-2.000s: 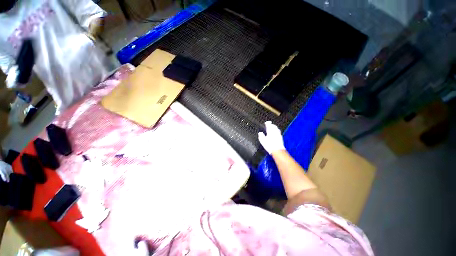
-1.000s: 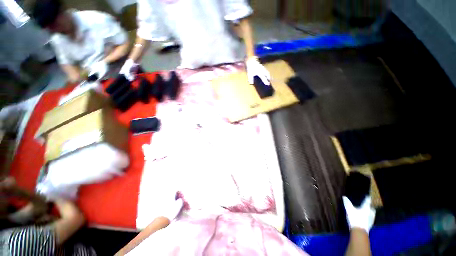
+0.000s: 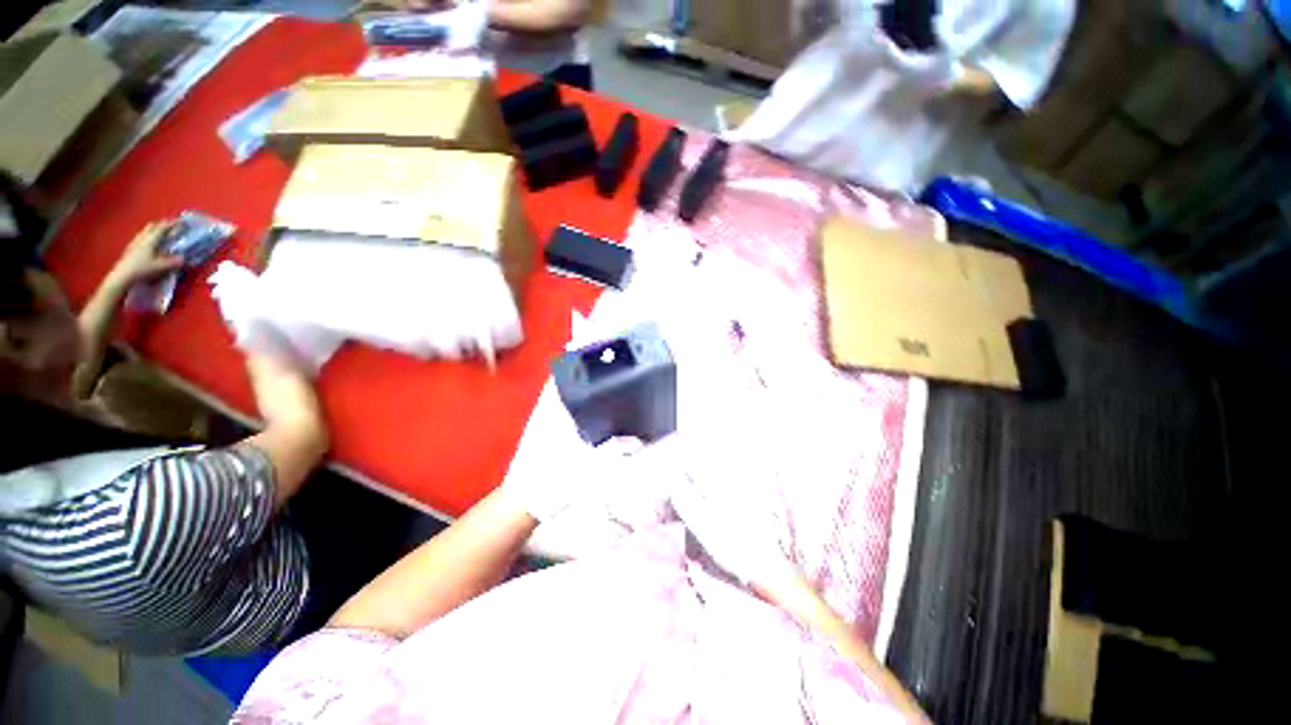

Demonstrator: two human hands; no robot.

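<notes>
A black box [image 3: 619, 388], grey in the glare, is held above the pink cloth in front of me, one end facing me with a small dark patch and a white spot on it. My left hand [image 3: 555, 456], in a white glove, grips its left and lower side. My right hand [image 3: 697, 489], also white-gloved, is close against the lower right of the box. Glare over the white cloth washes out its fingers, so its grip cannot be told.
Black boxes [image 3: 554, 142] and open cartons [image 3: 397, 191] stand on red cloth [image 3: 411, 425]. A cardboard pad [image 3: 920, 302] bridges pink cloth and mesh belt [image 3: 977, 510]. A person in stripes [image 3: 184, 531] sits left; another person [image 3: 878, 106] stands across.
The view has swung left. My right hand has come from the belt to in front of me, beside my left hand, and a black box is now held there. The standing person's hand has left the pad.
</notes>
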